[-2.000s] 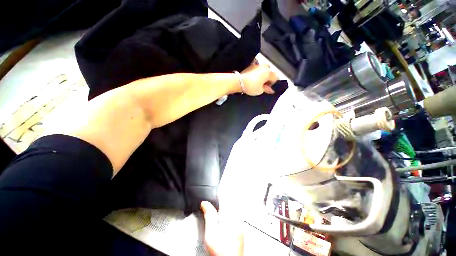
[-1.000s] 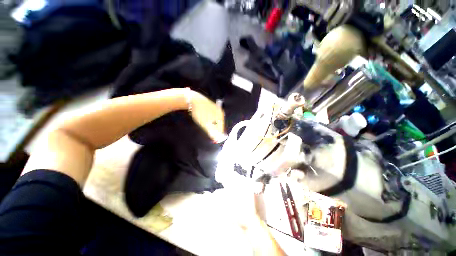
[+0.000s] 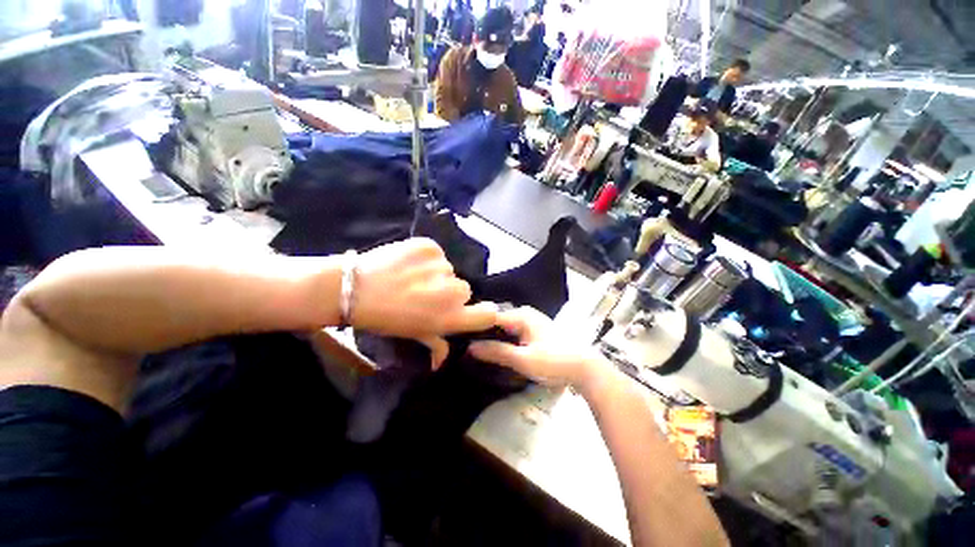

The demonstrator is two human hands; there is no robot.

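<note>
The dark garment [image 3: 428, 390] hangs over the table's front edge, and part of it lies behind my hands. My left hand [image 3: 412, 294] is closed on the dark cloth at the middle of the view. My right hand [image 3: 529, 344] meets it from the right and also grips the cloth, with the fingertips close together. The cream-white sewing machine [image 3: 791, 427] with blue lettering and black bands stands to the right. Its needle area is not clearly visible. A printed orange-red packet [image 3: 693, 440] lies beside my right forearm.
Two steel tumblers [image 3: 711, 286] stand behind the machine. Another machine [image 3: 230, 139] stands at the upper left beside dark and blue cloth [image 3: 460, 160]. A thin metal pole [image 3: 418, 96] rises behind my hands. A person in brown [image 3: 478, 80] and other people are farther back.
The view has lifted and shows more of the room. My hands have come together on the garment, away from the machine head. The cloth now hangs nearer to me.
</note>
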